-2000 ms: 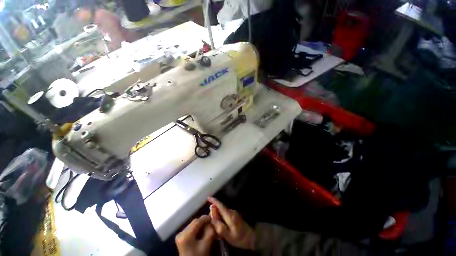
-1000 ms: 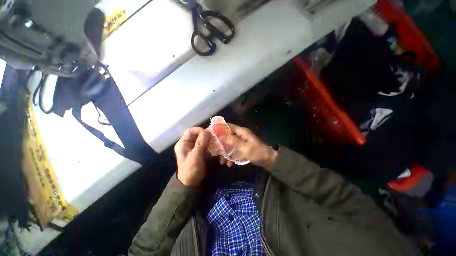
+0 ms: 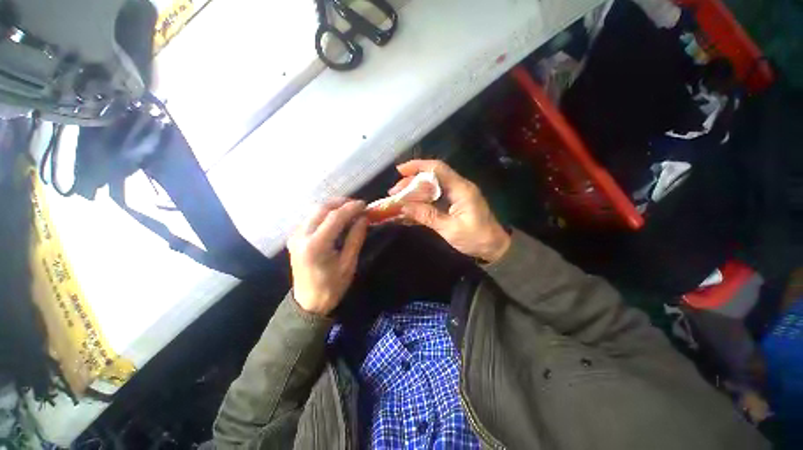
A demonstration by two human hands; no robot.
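Note:
A small crinkly packet (image 3: 386, 209), whitish with orange-red in it, is stretched between my two hands in front of my lap. My left hand (image 3: 326, 250) pinches its left end. My right hand (image 3: 453, 211) grips its right end, where a white part sticks up between the fingers. A dark garment piece (image 3: 189, 189) with a narrow strip (image 3: 145, 227) lies under the sewing machine head (image 3: 66, 66) and hangs over the table edge. My fingers hide part of the packet.
Black-handled scissors (image 3: 354, 33) lie on the white table (image 3: 290, 163). Yellow taped cardboard (image 3: 75, 308) and a shaggy dark bundle (image 3: 19, 255) are at the left. A red basket (image 3: 577, 154) with black cloth and white scraps stands right; a blue basket (image 3: 788, 352) shows at the far right.
The view has tilted down from the machine to my lap. Since the last earlier frame, the packet looks narrower, drawn out between my hands, and my right hand has moved up slightly.

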